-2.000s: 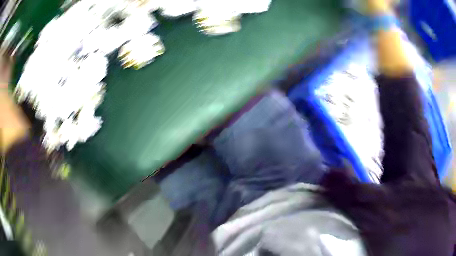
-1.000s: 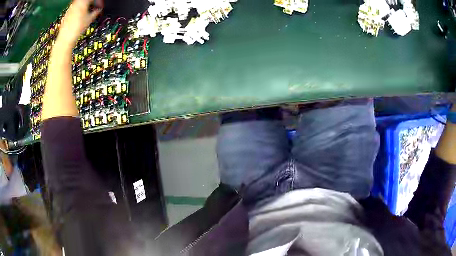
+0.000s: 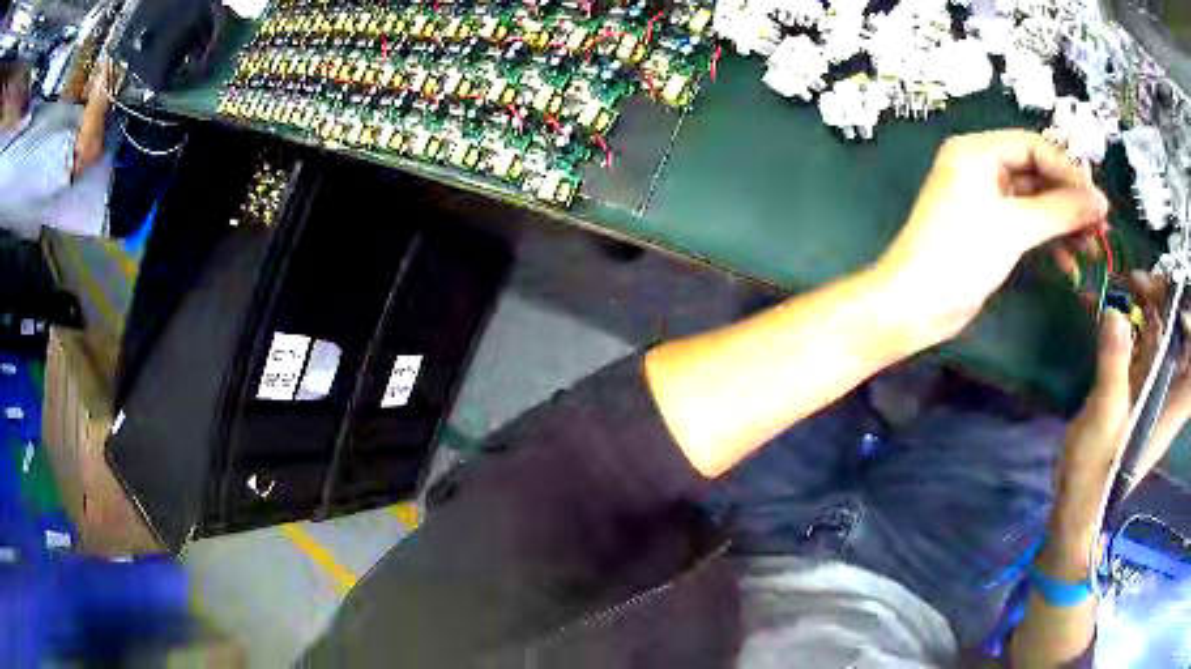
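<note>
My left hand (image 3: 980,216) reaches across to the right side of the head view. Its fingertips pinch thin red and green lead wires (image 3: 1108,255). A small circuit board (image 3: 1125,309) with a yellow part is at the wires' lower end, by my right fingers. My right hand (image 3: 1108,379), with a blue band at the wrist, is near the right edge and partly blurred. It holds the dark pen-like soldering iron (image 3: 1145,416), whose pale cord curves down over the wrist. The iron's tip cannot be made out. White plug housings (image 3: 914,59) lie in a loose pile beyond my hands.
Rows of circuit boards (image 3: 431,85) with red wires stand along the front edge of the green mat (image 3: 771,177). Black bins with white labels (image 3: 301,366) are below the bench. A blue tote (image 3: 1156,555) is at lower right. Another person's arm (image 3: 94,124) shows at far left.
The view has swung, so the board rows sit further right. My left hand has moved from beyond the board rows to my right hand and now pinches wires. My right hand has come into view.
</note>
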